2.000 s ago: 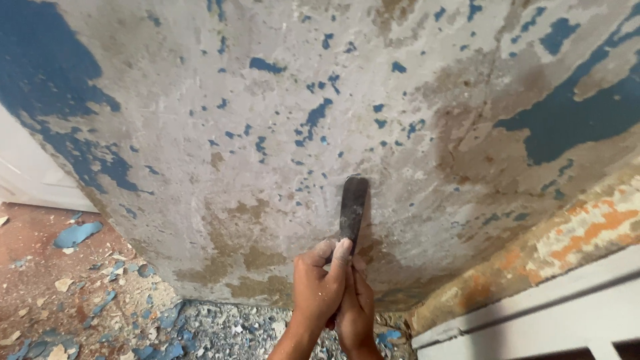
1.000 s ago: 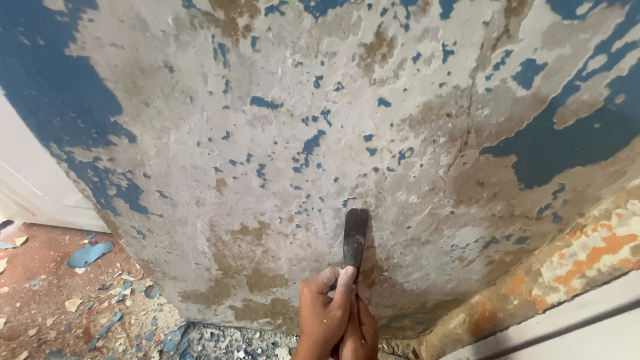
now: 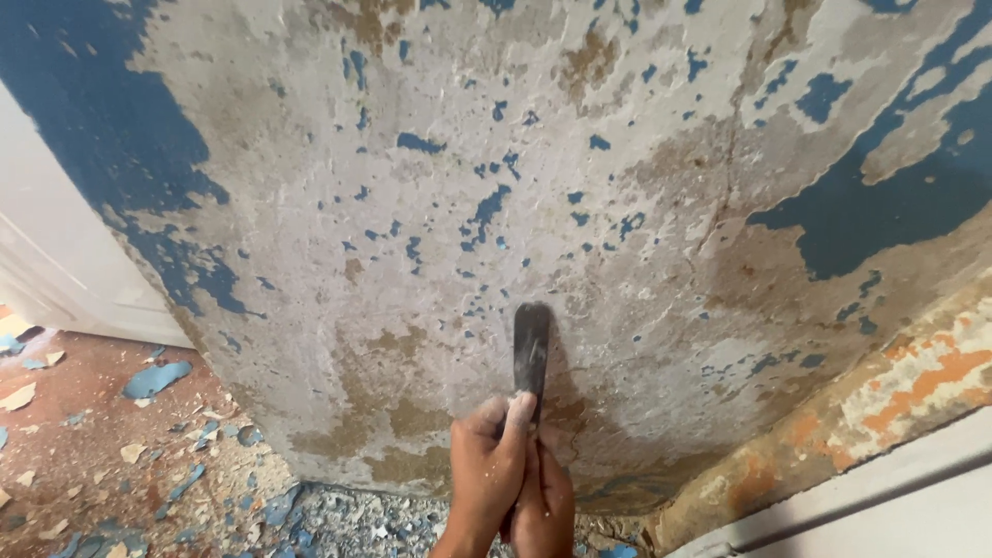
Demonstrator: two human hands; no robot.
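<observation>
A dark, flat metal scraper blade (image 3: 532, 341) points up the wall, its rounded tip at the plaster surface. My left hand (image 3: 490, 457) grips its lower part, thumb laid along the blade, with whitish dust on the fingers. Close against it on the right, my right hand (image 3: 544, 488) is wrapped around the lower end; the handle is hidden by both hands. The wall (image 3: 434, 302) shows bare whitish and brown plaster with small flecks of blue paint (image 3: 490, 209) above the blade. Larger blue paint areas remain at the upper left and right.
Paint flakes and plaster debris (image 3: 364, 515) lie along the wall's foot and over the reddish floor (image 3: 85, 403). A white panel (image 3: 62, 225) borders the wall at left. At lower right, a rough orange-and-cream edge (image 3: 876, 403) meets a white frame (image 3: 876, 511).
Both hands still hold the scraper against the lower wall. The view has shifted slightly. Compared with two seconds ago, the blade tip sits a little lower relative to the blue flecks.
</observation>
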